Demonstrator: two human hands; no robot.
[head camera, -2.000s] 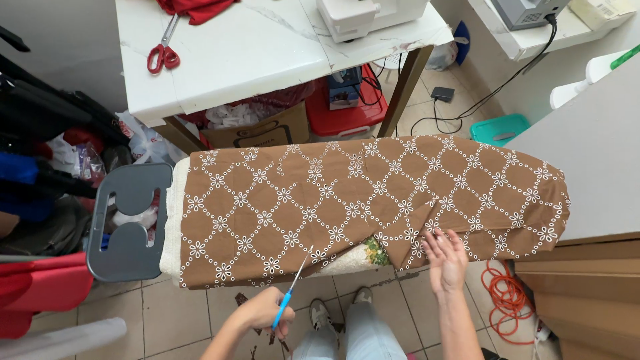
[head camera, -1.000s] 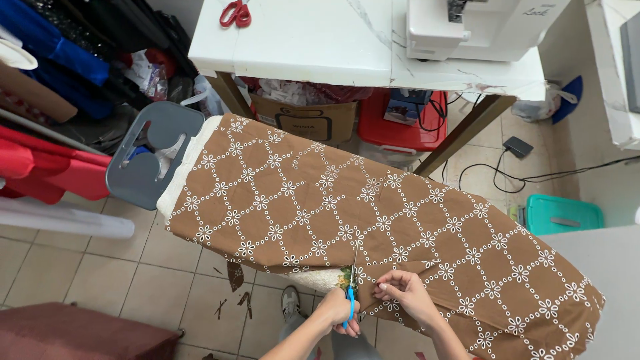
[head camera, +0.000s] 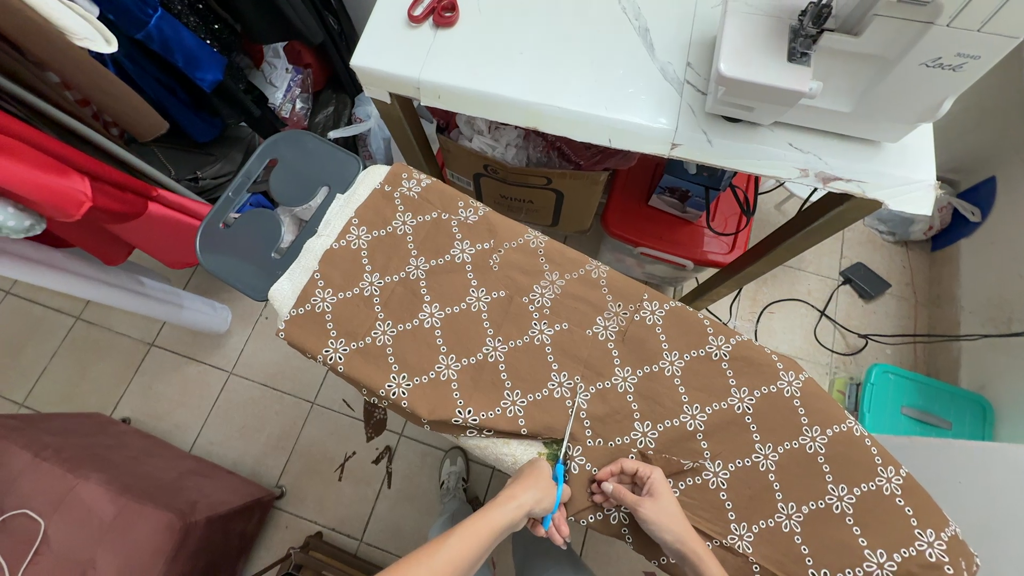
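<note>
Brown fabric with white eyelet-style flowers (head camera: 496, 320) lies over an ironing board whose grey end rest (head camera: 280, 208) sticks out at the left. My right and left hands are both at its near edge. The one on the left of the view, my left hand (head camera: 544, 500), grips blue-handled scissors (head camera: 558, 480), their blades pointing away over the fabric. Beside it my right hand (head camera: 636, 496) pinches the fabric between thumb and fingers. A pale board cover (head camera: 500, 452) with a green patterned patch shows under the fabric edge.
Beyond the board stands a white marbled table (head camera: 544, 72) with red-handled scissors (head camera: 434, 11) and a white overlock machine (head camera: 848, 72). Under it are a cardboard box (head camera: 524, 188) and a red-lidded bin (head camera: 672, 224). Cables and a teal-lidded box (head camera: 926, 404) lie right. Brown scraps lie on the tiles.
The hand with the scissors has come close to the other hand, and the blades now lie over the fabric. The other hand's fingers have closed on the fabric. The view has swung considerably.
</note>
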